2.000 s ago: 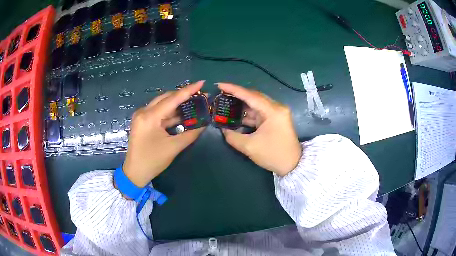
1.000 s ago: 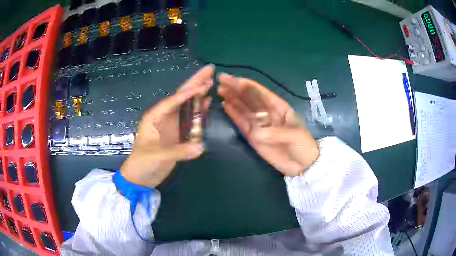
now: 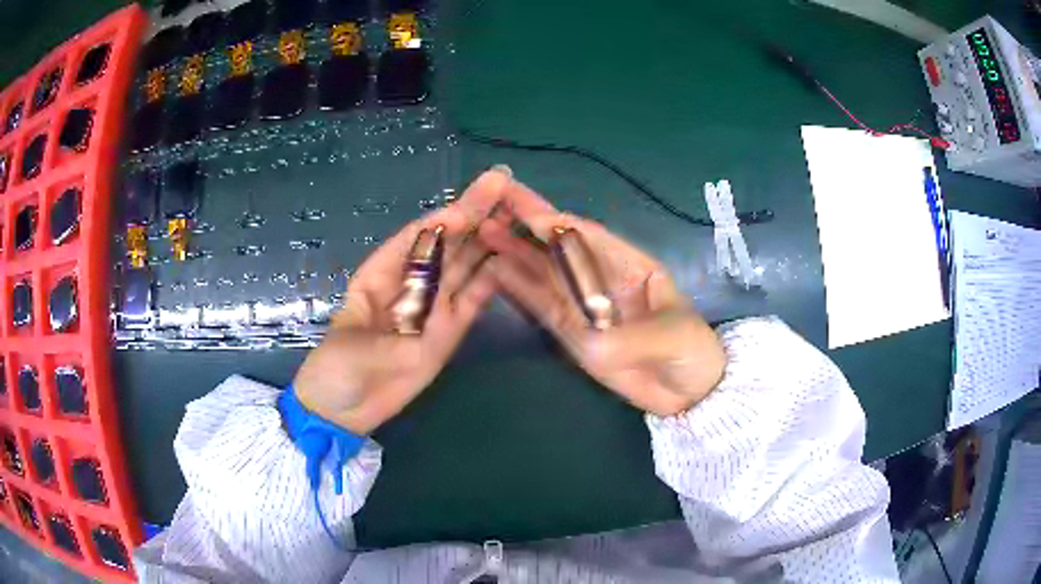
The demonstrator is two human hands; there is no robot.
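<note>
My left hand [image 3: 400, 302] holds a smartwatch [image 3: 421, 281] on edge against the palm, its metal rim side facing up. My right hand [image 3: 634, 314] holds a second smartwatch [image 3: 582, 277] on edge in the same way, tilted the other way. The fingertips of both hands meet above the green mat. The screens of both watches are turned out of view. Both hands and watches are somewhat blurred.
A clear blister tray [image 3: 308, 188] with black display modules and gold tails lies left, beside a red tray [image 3: 101, 257]. A black cable [image 3: 594, 156] and white crossed pieces [image 3: 727, 232] lie right. Further right are blank paper [image 3: 862, 240], a printed sheet [image 3: 995, 308] and a power supply [image 3: 970, 97].
Both hands have turned, so the watches went from lit screens facing up to standing on edge. The fingertips have come together since one second ago, when the hands were slightly apart.
</note>
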